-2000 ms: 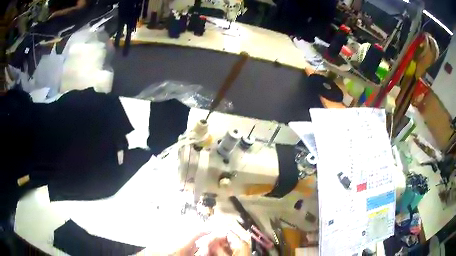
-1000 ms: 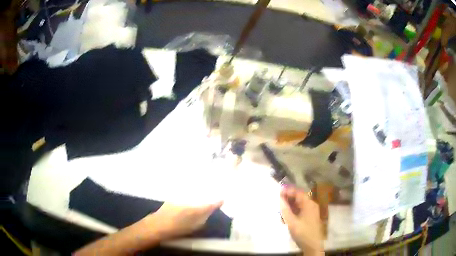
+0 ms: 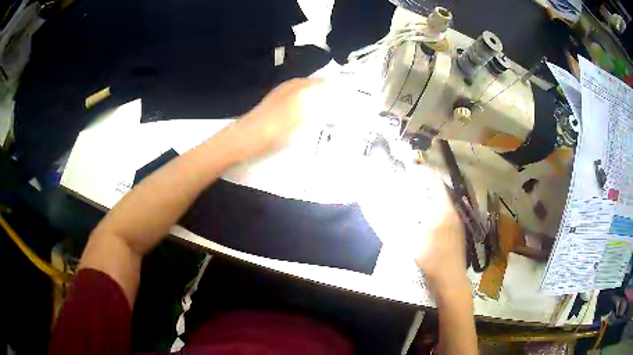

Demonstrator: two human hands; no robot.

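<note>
My left hand (image 3: 295, 111) is left of the needle area, its fingers washed out by the lamp glare; I cannot tell whether it holds anything. My right hand (image 3: 427, 215) is right of and below the needle, also bleached by glare, its fingers unclear. The white-grey sewing machine (image 3: 465, 104) stands above both hands, and its presser foot and needle area is lost in the bright light. A long dark fabric strip (image 3: 291, 225) lies near the table's front edge, passing under my left forearm, with its angled end at the left.
A large black heap of cut pieces (image 3: 187, 55) with a yellowish tag (image 3: 98, 97) covers the upper left. Black-handled shears (image 3: 475, 232) lie right of my right hand. A printed sheet (image 3: 597, 180) hangs at the far right. The white table edge (image 3: 277, 272) curves in front.
The view has shifted down and closer. My left hand has moved up from the dark strip to left of the needle. My right hand has moved up nearer the needle area.
</note>
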